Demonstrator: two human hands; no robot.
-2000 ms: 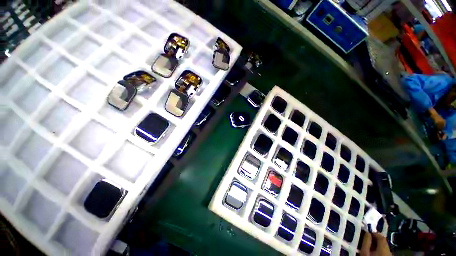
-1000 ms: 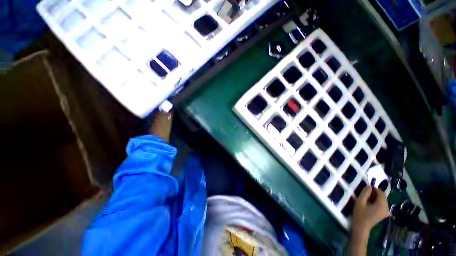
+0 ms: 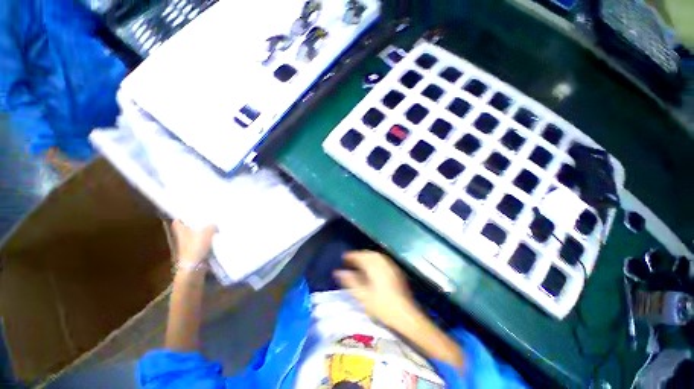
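Note:
A stack of white sheets or thin trays (image 3: 251, 216) lies low at the left of the bench, below the upper white tray. My left hand (image 3: 192, 241) is at its lower left edge with the fingers on it. My right hand (image 3: 373, 279) is in front of my body, blurred, near the stack's right side, with nothing visible in it. The large white tray (image 3: 332, 146) on the green bench holds many black square watch units (image 3: 403, 175). One pocket shows a red patch (image 3: 397, 134).
The upper white tray (image 3: 179, 91) holds a few watch units and opened cases. A cardboard box (image 3: 91, 258) stands at lower left. A person in blue (image 3: 57, 68) is at far left. A black box (image 3: 590, 173) and white piece (image 3: 561, 205) lie on the right tray. A bottle (image 3: 673, 308) lies at right.
My right hand has left the right tray's far end and moved to my body's front. My left hand is now at the white stack, which has come into view beneath the upper tray.

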